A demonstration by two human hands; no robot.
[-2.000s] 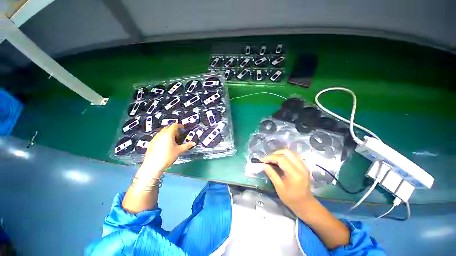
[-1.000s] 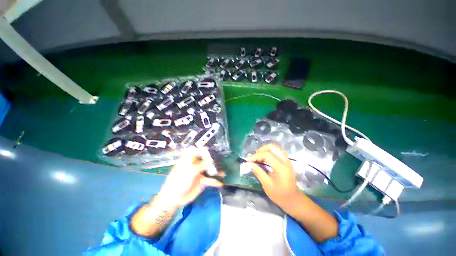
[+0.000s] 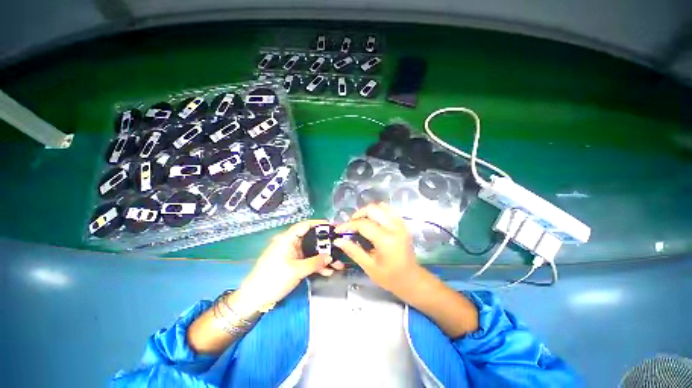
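Observation:
My left hand (image 3: 292, 258) holds a round black electronic unit (image 3: 322, 241) with a silver-white plate at the bench's front edge. My right hand (image 3: 379, 246) is against the unit's right side, its fingers closed on the end of a thin black lead (image 3: 448, 229); the plug is hidden by the fingers, so I cannot tell whether it is in the unit. The lead runs right towards the white power strip (image 3: 531, 208). A large clear blister tray (image 3: 302, 189) of similar units lies at the left.
Plain black discs (image 3: 413, 151) lie right of centre, partly under a clear plastic sheet (image 3: 394, 186). A smaller tray of units (image 3: 303, 74) and a flat black rectangle (image 3: 407, 80) lie at the back. A white cord (image 3: 476, 136) loops behind the strip. A fan (image 3: 658, 375) shows at lower right.
My left hand has taken a unit from the large tray and brought it to the front edge. My right hand has moved left with the lead to meet it. The view has shifted.

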